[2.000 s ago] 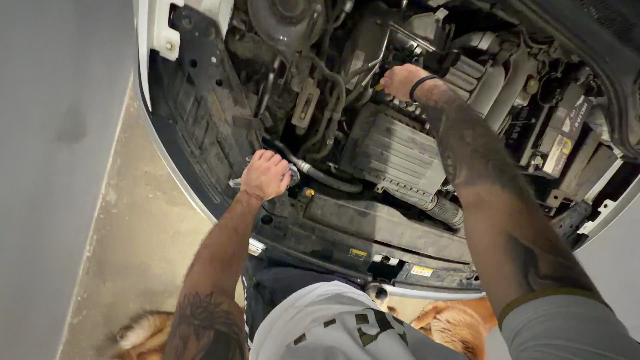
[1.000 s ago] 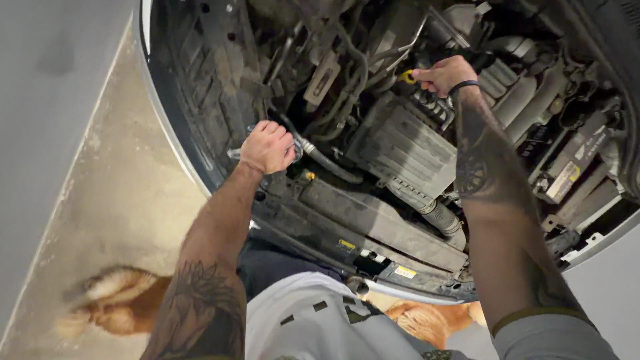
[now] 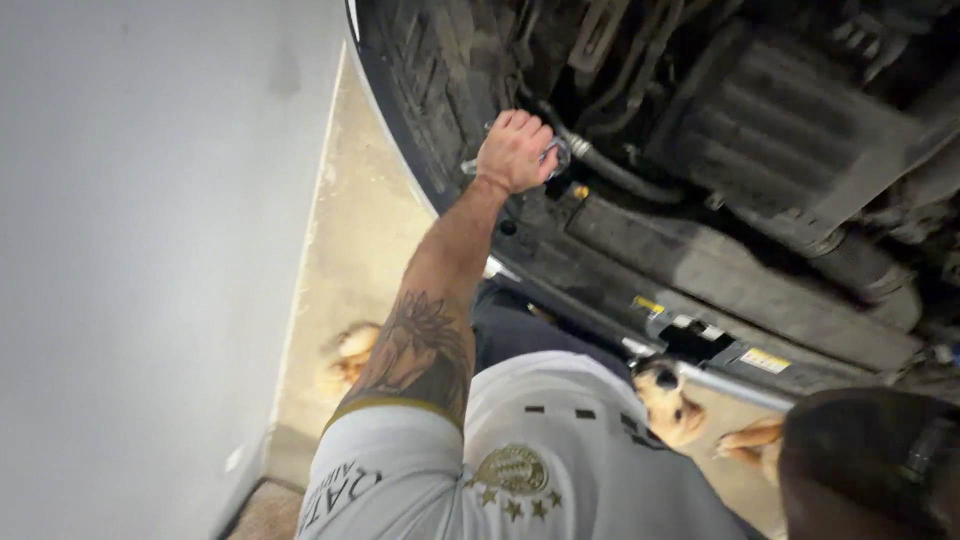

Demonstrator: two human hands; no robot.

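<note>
In the head view my left hand [image 3: 516, 152] is closed around a crumpled, clear-looking item [image 3: 556, 156], maybe a plastic bag or bottle; its ends stick out on both sides of my fist. The fist is over the front edge of a car's engine bay, beside a ribbed hose [image 3: 611, 169] and a small yellow cap or plug [image 3: 580, 193]. My right hand is out of view; a dark, blurred shape [image 3: 870, 457] at the lower right cannot be told for certain. The ribbed engine cover [image 3: 787, 135] lies to the right of my left hand.
The front crossmember bears yellow and white labels [image 3: 765, 360]. A dog's head [image 3: 670, 405] shows below the bumper edge, with light fur [image 3: 352, 352] left of my forearm. A plain grey wall [image 3: 150, 225] runs along the left side.
My right hand, at a yellow-handled piece among the engine parts a second ago, has left the view. My left hand keeps its hold. The view has swung to the left.
</note>
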